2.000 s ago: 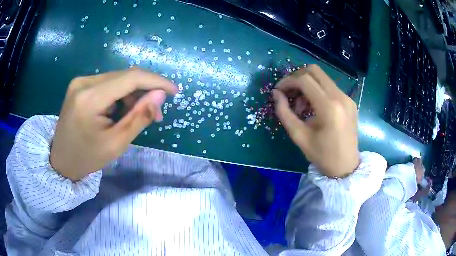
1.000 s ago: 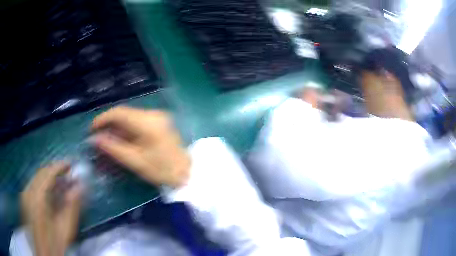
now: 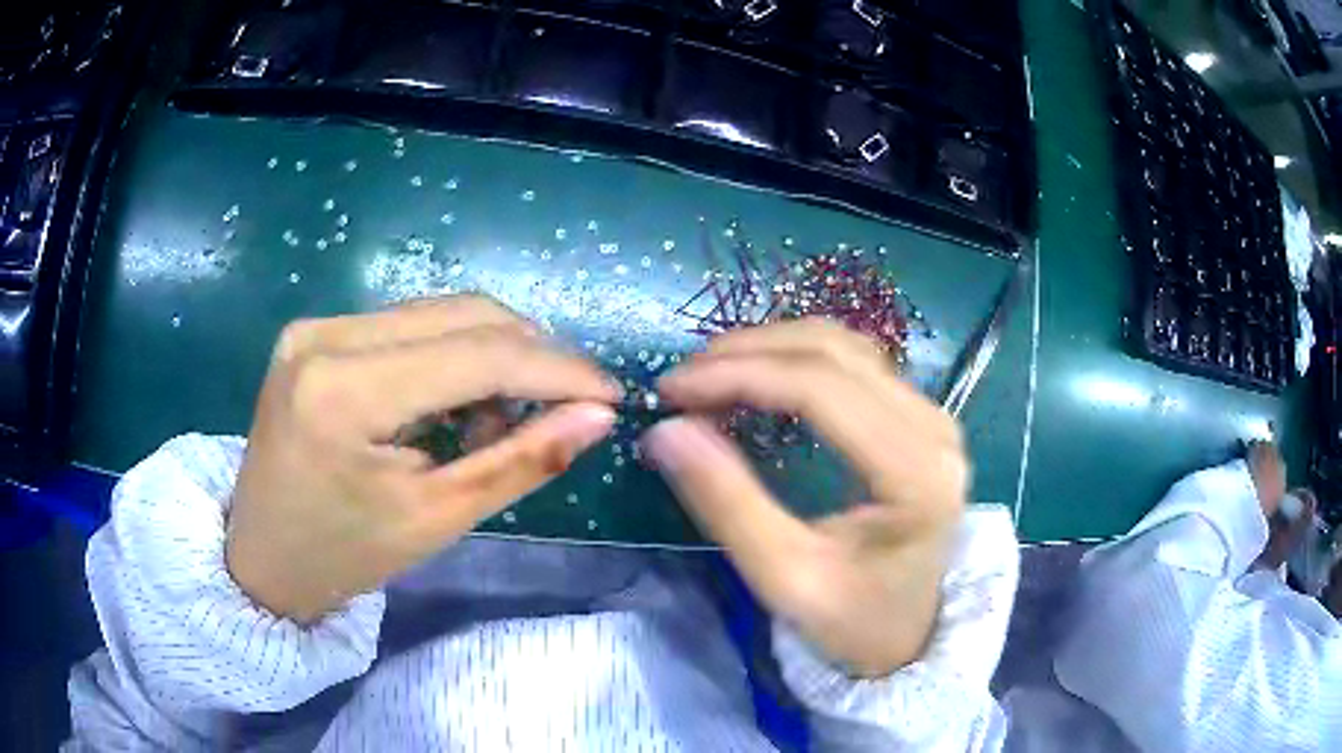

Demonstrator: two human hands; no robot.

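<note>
My left hand [image 3: 427,427] and my right hand [image 3: 824,456] are bare and meet over the mat, thumbs and forefingers bent towards each other, tips almost touching. A tiny pale speck and something dark show between the fingertips. They are too small to tell whether either hand pinches them. Small pale pieces [image 3: 331,233] lie scattered on the green mat, also around and below the fingertips. A pile of wired components [image 3: 854,294] with red and dark leads lies beyond my right hand, partly hidden by it. A few loose dark leads [image 3: 729,294] lie left of the pile.
A black pocketed tray [image 3: 574,66] spans the back; some pockets hold pale rectangular outlines. Another black tray [image 3: 1200,221] stands at the right, and black tray edges show at the far left. Slim silvery tweezers [image 3: 979,346] lie right of the pile. Another person's sleeve [image 3: 1177,589] is at lower right.
My hands were apart over the mat two seconds ago and now meet at the centre. My right hand has left the pile. The view swung right, blurred, and came back.
</note>
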